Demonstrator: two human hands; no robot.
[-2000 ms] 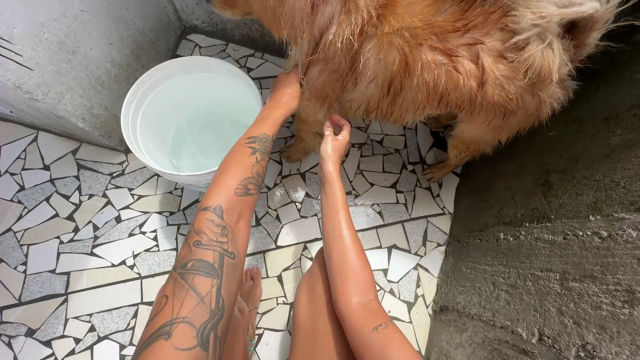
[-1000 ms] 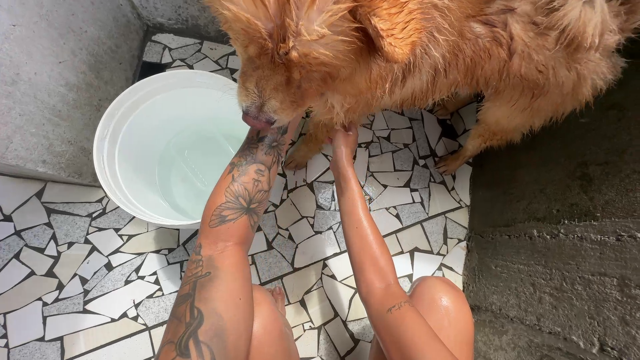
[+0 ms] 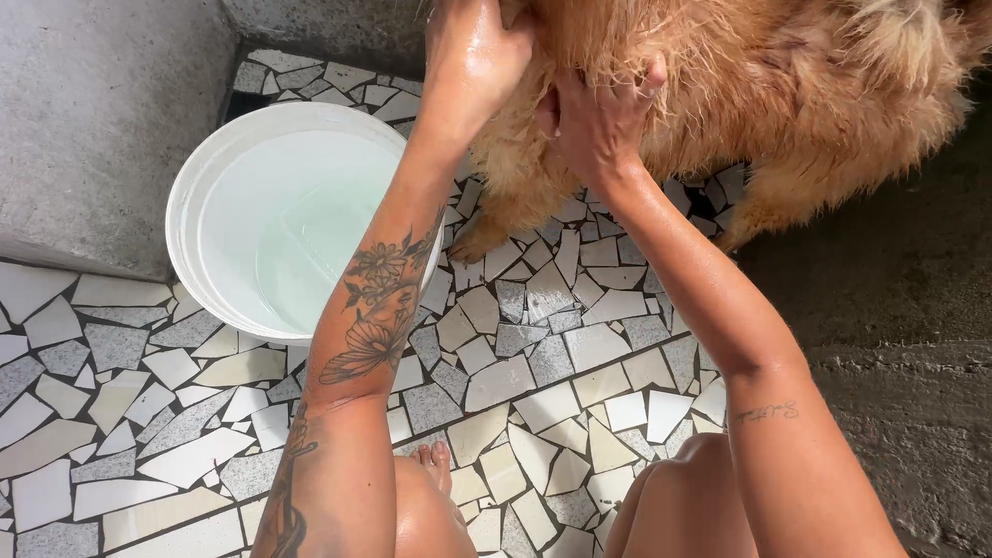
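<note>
A wet dog with long golden-brown fur (image 3: 783, 93) stands across the upper right, its head out of view. My left hand (image 3: 477, 58) lies against the fur near the dog's front, its fingertips cut off or hidden at the top edge. Lower and to the right, my right hand (image 3: 601, 116) presses into the fur above the front leg, fingers spread and partly buried in it. The dog's front paw (image 3: 474, 242) rests on the floor beside a white plastic bucket (image 3: 182, 232) with clear water in it. My left forearm passes over the bucket's right rim.
Broken-tile mosaic flooring (image 3: 535, 372) spreads beneath the dog and bucket. A grey concrete wall (image 3: 108, 132) rises at the upper left, and a dark, rough concrete surface (image 3: 891, 310) borders the floor on the right. My bare foot and knees show at the bottom.
Both hands have moved up from the dog's lower front leg to the fur higher on its body. The dog's head, over my left arm a second ago, has gone out of view.
</note>
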